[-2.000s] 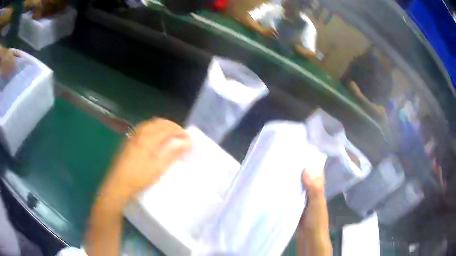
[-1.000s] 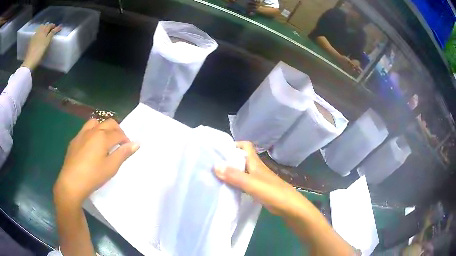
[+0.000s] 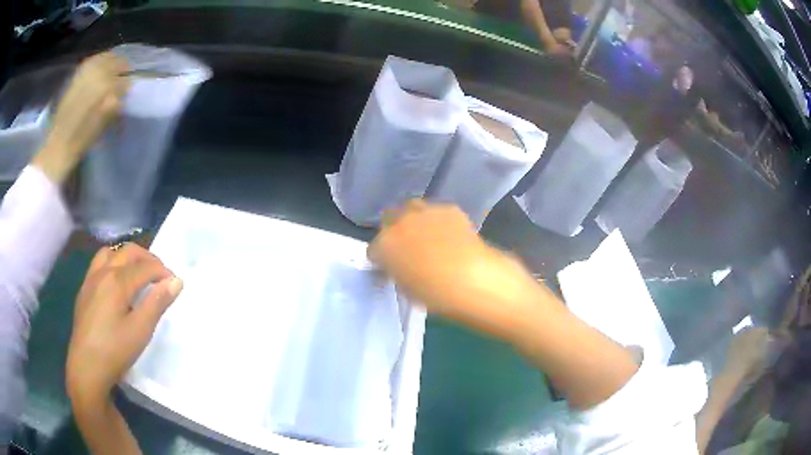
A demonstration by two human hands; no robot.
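Note:
A white foam tray (image 3: 213,311) lies in front of me on the green bench. A bagged unit (image 3: 333,355) lies lengthwise in its right part. My left hand (image 3: 120,311) grips the tray's left edge, thumb over the rim. My right hand (image 3: 436,262) is blurred, with curled fingers, at the tray's upper right corner. It overlaps the lower ends of two upright bagged units: one with an open top (image 3: 405,138) and one with a brownish top (image 3: 493,151). Whether it touches anything is unclear.
Two more bagged units (image 3: 582,169) (image 3: 647,191) stand farther right on the dark conveyor. A neighbour's hand (image 3: 89,115) holds a bagged unit (image 3: 138,151) at upper left. A white pile (image 3: 618,298) lies right of the tray. Another person's arm (image 3: 738,364) is at lower right.
The bagged unit now lies in the tray and my right hand has left it, moving up. The conveyor units have shifted left in view. A neighbour's hand has taken hold of the leftmost one.

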